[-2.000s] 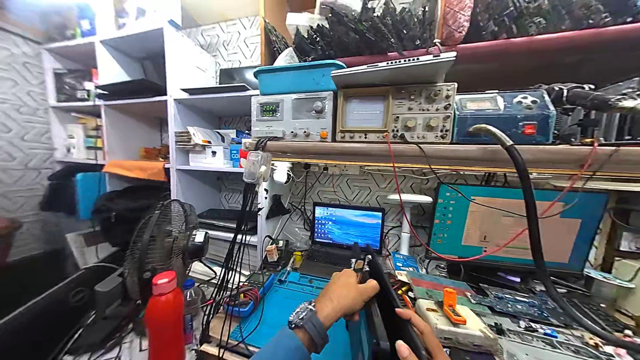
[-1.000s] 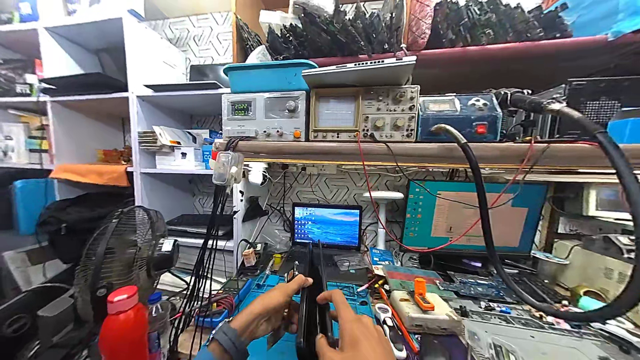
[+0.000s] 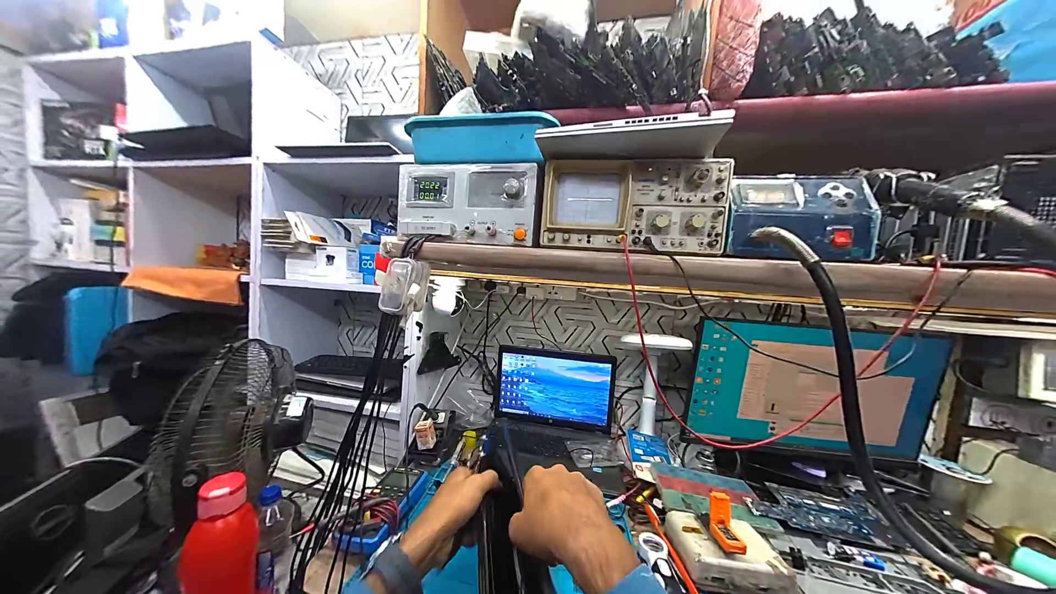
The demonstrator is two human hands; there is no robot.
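Between my hands a black, thin, panel-like device [image 3: 502, 528], perhaps a laptop seen edge-on, stands upright over a blue work mat [image 3: 454, 569]. My left hand [image 3: 454, 507] grips its left side, with a watch on the wrist. My right hand [image 3: 563, 511] is curled against its right side, knuckles up; its fingertips are hidden. Behind the device, an open laptop [image 3: 554, 388] with a lit screen stands at the back of the bench.
A red bottle [image 3: 221, 536] and a fan [image 3: 219, 421] stand at left. At right are an orange multimeter [image 3: 726, 524], circuit boards [image 3: 817, 511] and a monitor [image 3: 817, 388]. A thick black hose [image 3: 846, 388] hangs from the shelf holding an oscilloscope [image 3: 635, 202].
My right hand, spread on the device's right side a second ago, is now curled higher on it. The device was tilted two seconds ago and now stands edge-on to me.
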